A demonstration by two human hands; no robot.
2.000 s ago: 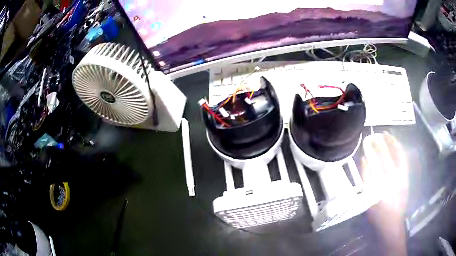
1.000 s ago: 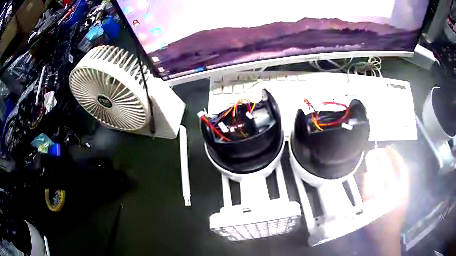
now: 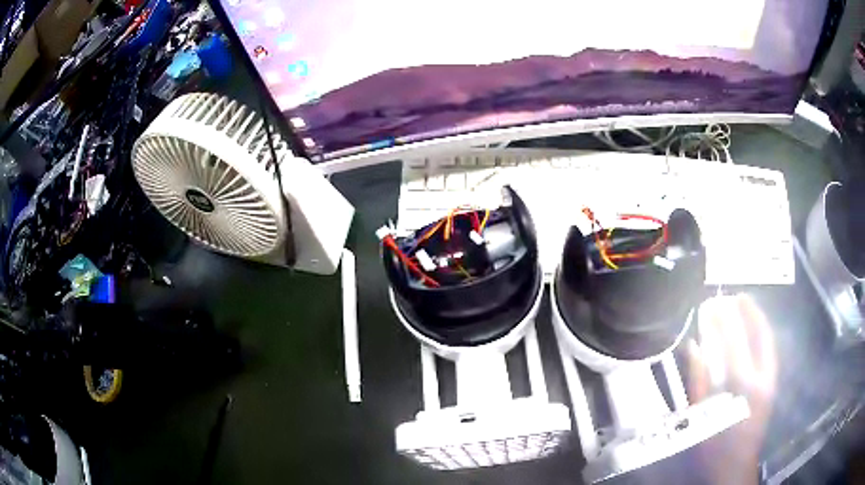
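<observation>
My right hand (image 3: 738, 365) is at the right, beside the right camera, washed out by glare. It rests over a white shape at its fingers, probably the computer mouse (image 3: 723, 311), with a thin cable above it. Two open camera heads stand side by side: the left one (image 3: 465, 308) and the right one (image 3: 628, 308). Both are black cups on white bases, with red, orange and yellow wires and small white plugs on top. The left base has a grille face (image 3: 484, 438) towards me. My left hand is not in view.
The monitor (image 3: 569, 95) stands behind a white keyboard (image 3: 749, 223). A white fan (image 3: 213, 189) is at left, with cables and parts beyond it. A white antenna (image 3: 351, 327), a yellow ring (image 3: 116, 384) and a thin dark tool (image 3: 217, 436) lie on the mat. Another white housing (image 3: 827, 246) is at far right.
The whole view has shifted, so the bench things appear lower in the picture. My right hand stays beside the right camera, over the same white shape.
</observation>
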